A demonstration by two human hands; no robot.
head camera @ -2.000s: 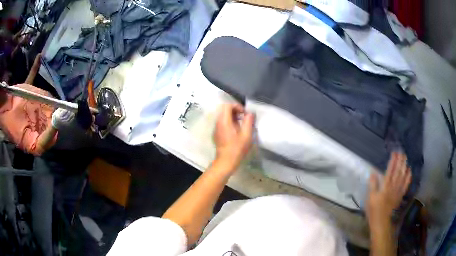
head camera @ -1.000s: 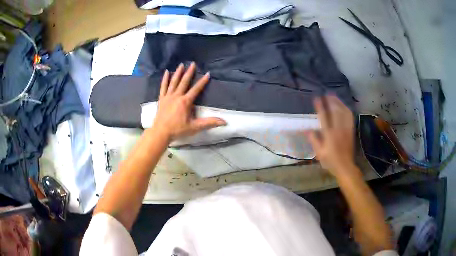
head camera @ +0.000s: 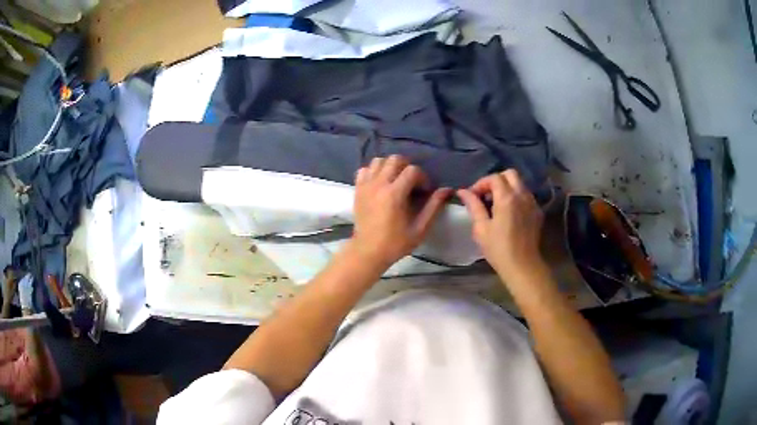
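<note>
The dark charcoal garment piece (head camera: 332,100) lies over the long padded sleeve board (head camera: 170,162), whose rounded left end shows bare. A white layer (head camera: 282,197) runs along the near side of the dark cloth and hangs toward me. My left hand (head camera: 394,203) and my right hand (head camera: 504,217) are close together at the seam where dark meets white, toward the right part of the piece. Both pinch the cloth edge between thumb and fingers. The exact fold between the fingertips is partly hidden.
The steam iron (head camera: 614,241) rests at the right, its hose trailing right. Black shears (head camera: 610,70) lie at the back right. White folded cloth (head camera: 349,25) is at the back, cardboard (head camera: 149,33) back left. Blue-grey garments (head camera: 62,183) and another iron (head camera: 85,303) are at the left.
My left hand has moved right from the flat cloth to the seam. My right hand has come in beside it, and both now pinch the edge. The view has shifted slightly.
</note>
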